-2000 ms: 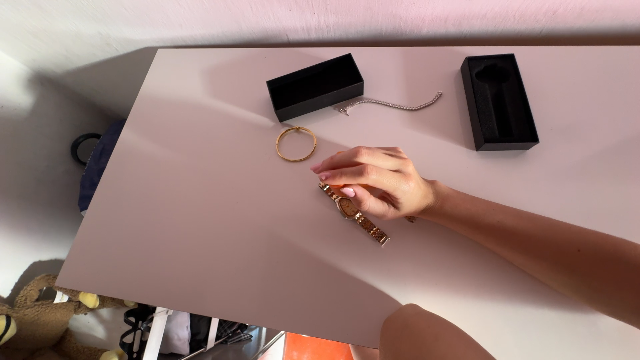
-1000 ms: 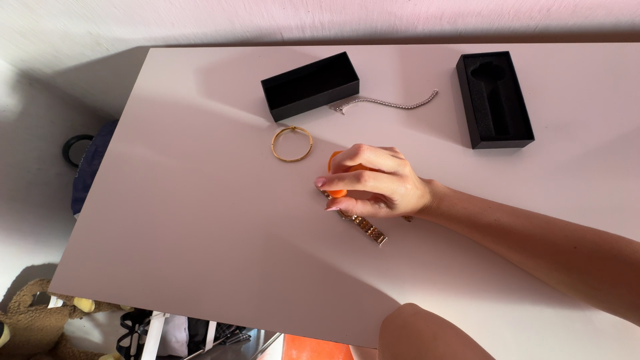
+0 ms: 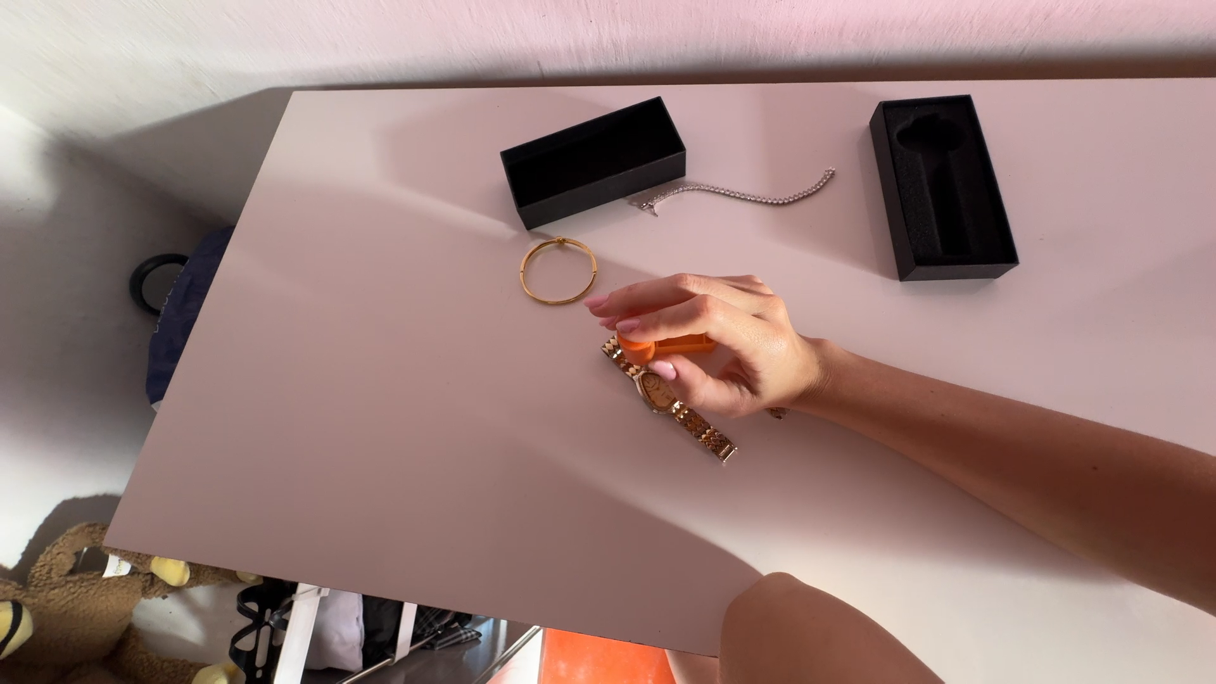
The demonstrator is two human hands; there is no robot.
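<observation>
My right hand [image 3: 717, 342] comes in from the right, palm down, with its fingers and thumb around a small orange plastic object [image 3: 638, 350]. That object is over the upper part of the band of a gold-toned wristwatch [image 3: 655, 389], which lies slantwise on the table with its band unfastened. A bit of another metal item [image 3: 777, 413] shows under my wrist, mostly hidden. To the upper left of my fingertips lies a gold bangle [image 3: 523, 274]. A silver-toned bracelet set with stones [image 3: 760, 199] lies farther back. My left hand is not in view.
An empty black box [image 3: 608, 185] stands behind the bangle, and a black box with a shaped foam insert [image 3: 942, 190] at the back right. A bare limb [image 3: 817, 632] is at the front edge. Plush toys [image 3: 76, 589] and a rack are below the table [image 3: 380, 427] at left.
My fingers have shifted over the watch with the orange object. The watch face, largely covered one second ago, shows again. The boxes, bangle and silver-toned bracelet have stayed in place.
</observation>
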